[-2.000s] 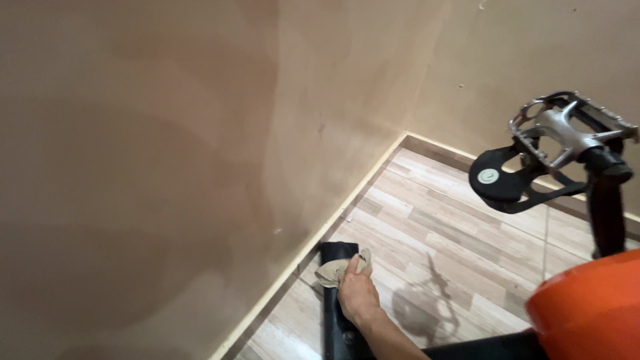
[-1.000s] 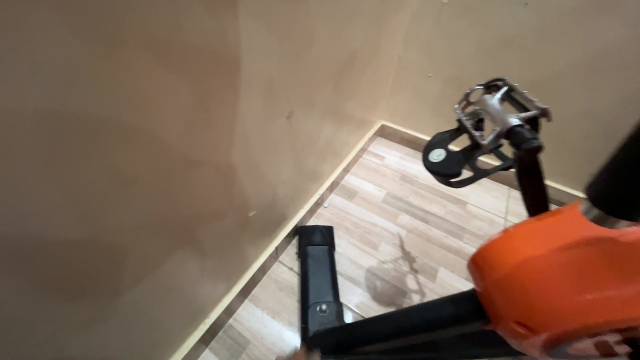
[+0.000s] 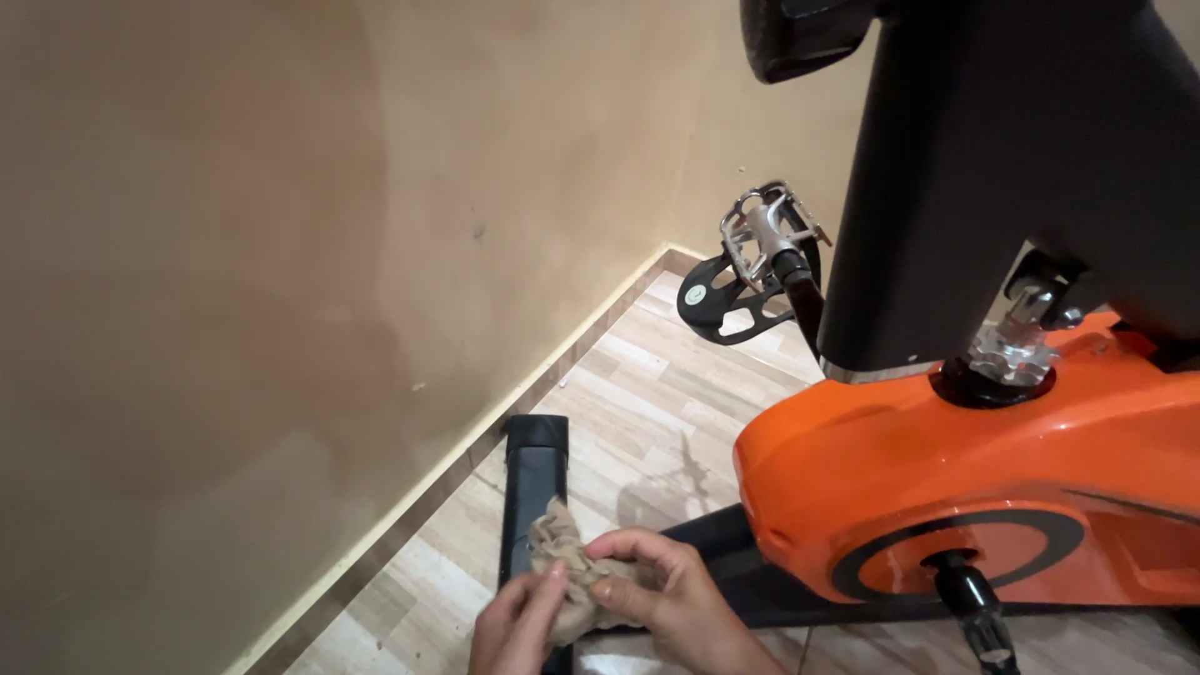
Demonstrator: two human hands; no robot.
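A crumpled beige cloth [image 3: 562,553] is held between both hands at the bottom centre. My left hand [image 3: 520,619] pinches its left side, thumb on top. My right hand [image 3: 675,600] grips the right side between thumb and fingers. Just beyond and under the cloth lies the black stabilizer foot [image 3: 534,478] of an exercise bike, its end cap close to the wall. The bike's orange housing [image 3: 872,459] is to the right of my hands, joined to the foot by a black frame tube [image 3: 717,539].
A metal pedal with a black toe cage [image 3: 769,234] sticks out past the black upright frame [image 3: 919,187]. A crank arm [image 3: 970,600] is at lower right. The beige wall [image 3: 234,281] with its skirting rises at left, above a wood-look tiled floor [image 3: 647,384].
Two seconds ago one hand pressed the cloth on the foot's far end; now both hands hold it nearer to me. The view has shifted, showing more of the bike.
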